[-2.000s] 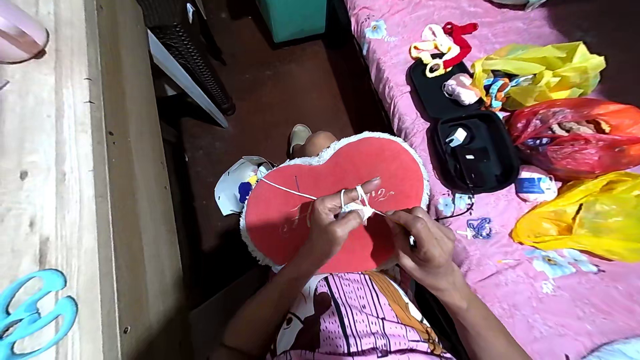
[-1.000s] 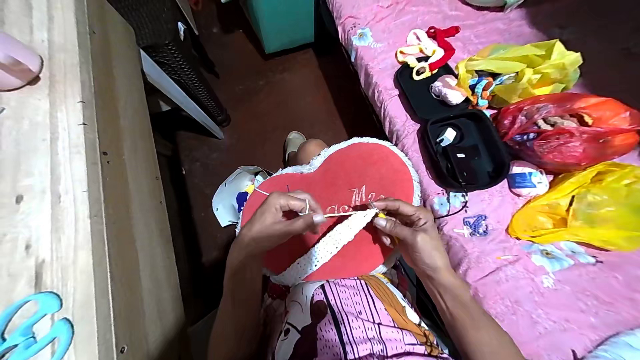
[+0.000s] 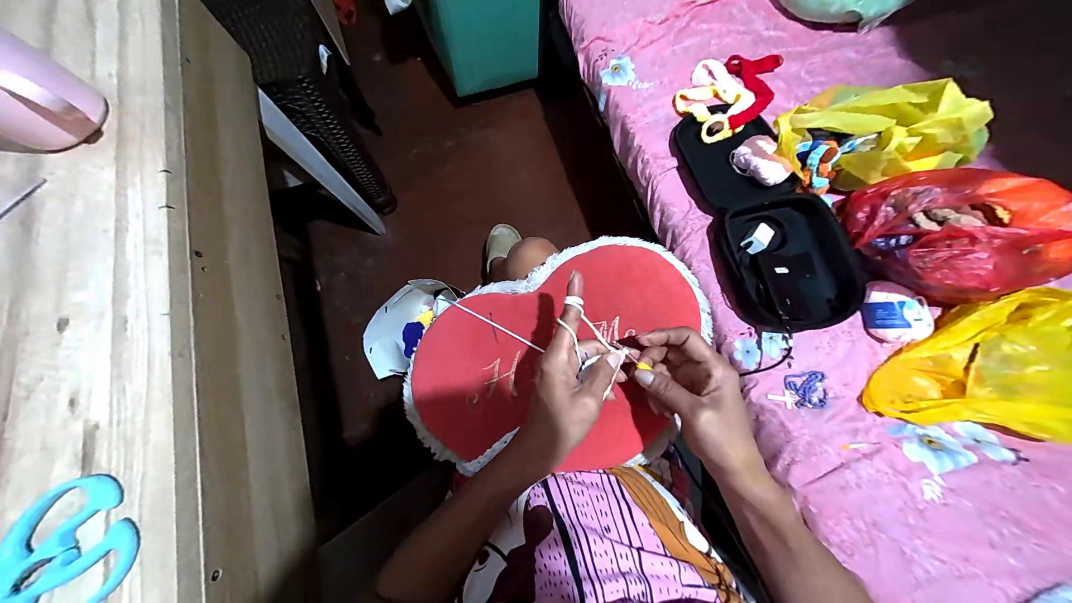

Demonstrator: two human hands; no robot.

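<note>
A red heart-shaped cushion with white fluffy trim (image 3: 469, 360) lies on my lap. Over it, my left hand (image 3: 574, 377) pinches a white crocheted piece (image 3: 615, 364), its raised index finger wrapped with white yarn (image 3: 494, 322). That strand runs to the left, toward a white container (image 3: 389, 331) beside the cushion. My right hand (image 3: 691, 381) holds a thin crochet hook with a yellow part (image 3: 643, 366) at the piece. The hook's tip and much of the crochet are hidden by my fingers.
On the left, a wooden table (image 3: 109, 293) bears turquoise-handled scissors (image 3: 67, 536) and a pink container (image 3: 46, 96). To the right, a pink-sheeted bed (image 3: 829, 502) holds an open black case (image 3: 787, 260), a yarn ball (image 3: 896, 314), a red plastic bag (image 3: 971, 234) and yellow bags (image 3: 980, 364).
One second ago a white crocheted strip stretched diagonally over the cushion below my hands; now it is mostly hidden. My left index finger has risen, with yarn looped around it.
</note>
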